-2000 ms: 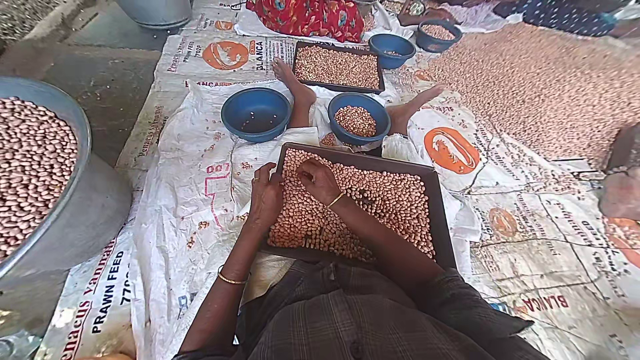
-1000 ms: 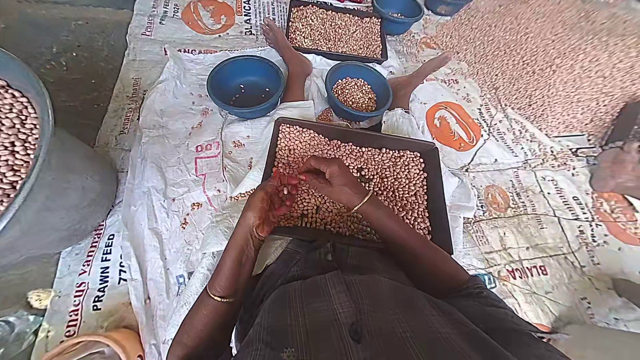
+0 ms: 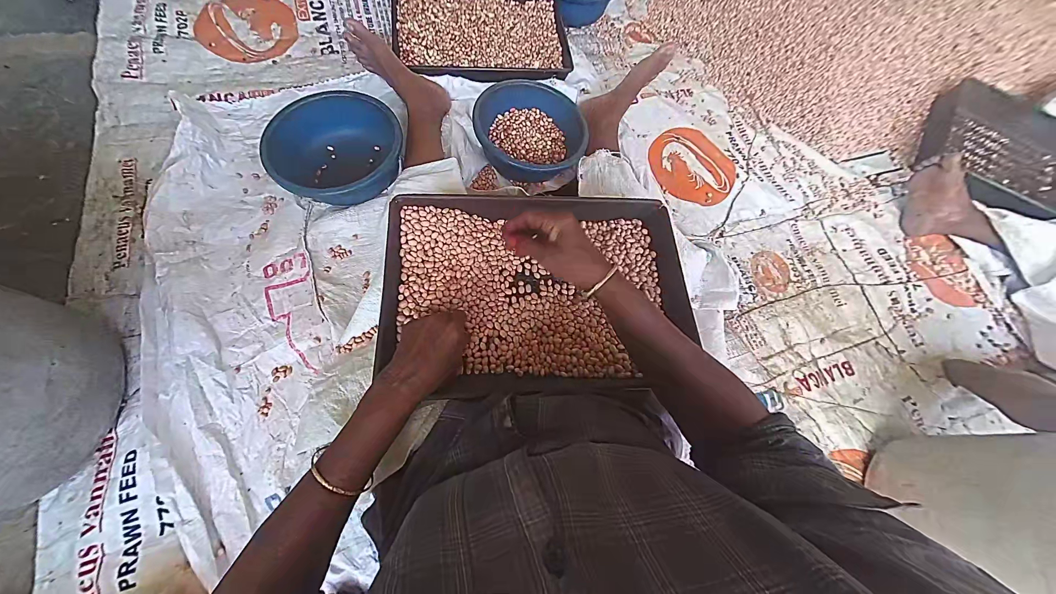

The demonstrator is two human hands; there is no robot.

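A dark rectangular tray [image 3: 683, 289] lies across my lap, filled with a layer of pinkish-brown nuts or beans [image 3: 462, 256]. My left hand [image 3: 433, 346] rests on them at the tray's left side, its fingers curled down and their tips hidden. Above the upper middle of the tray is my right hand [image 3: 553, 243], thumb and fingertips bent together; whether a kernel is between them cannot be told. Beyond the tray stand two blue plastic bowls: the left one [image 3: 330, 136] holds a few kernels, the right one [image 3: 528, 124] a small heap.
Printed woven feed sacks [image 3: 825, 346] cover the ground, with loose kernels scattered on them. Another filled dark tray [image 3: 478, 37] lies ahead, between bare feet. A large spread of kernels [image 3: 825, 66] and a dark crate [image 3: 990, 148] are at the right. A metal tub [image 3: 58, 396] stands left.
My hands, close together over the tray's left part one second ago, are now apart: the left is down at the tray's left side, the right farther up over the kernels.
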